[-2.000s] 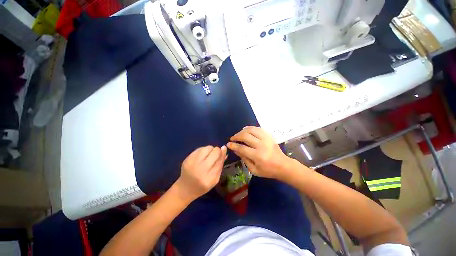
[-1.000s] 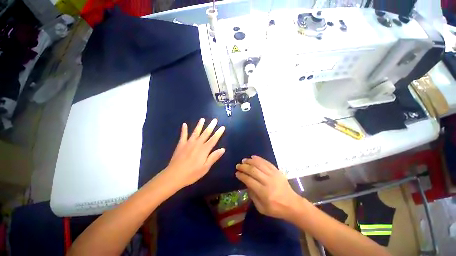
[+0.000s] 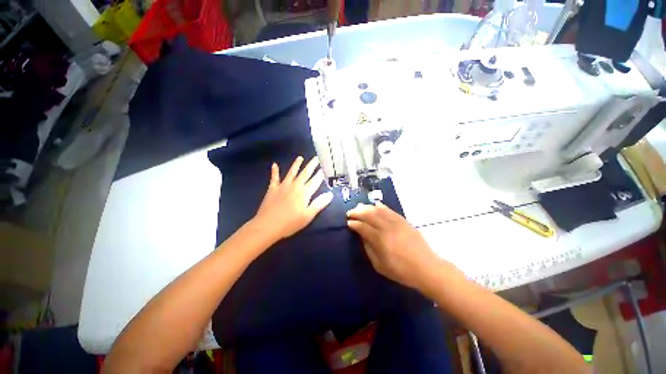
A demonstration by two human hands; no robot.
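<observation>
A large dark navy garment panel (image 3: 292, 274) lies on the white sewing table and hangs over its front edge onto the lap. My left hand (image 3: 292, 201) lies flat on the panel, fingers spread, just left of the presser foot. My right hand (image 3: 387, 237) is on the panel just below the presser foot (image 3: 346, 194), fingertips together on the cloth; whether they pinch it is hidden. The white sewing machine (image 3: 453, 139) stands over the panel's right part, with its needle area close above the cloth.
Yellow-handled snips (image 3: 529, 220) lie on the table right of the needle. Small dark cloth pieces (image 3: 584, 201) lie under the machine's right end. A metal-framed cart (image 3: 637, 314) is at lower right. A red crate (image 3: 182, 25) stands behind at upper left.
Both hands have moved closer to the presser foot, and more of the panel now lies in front of them. The view has shifted, showing the machine lower and more of the background.
</observation>
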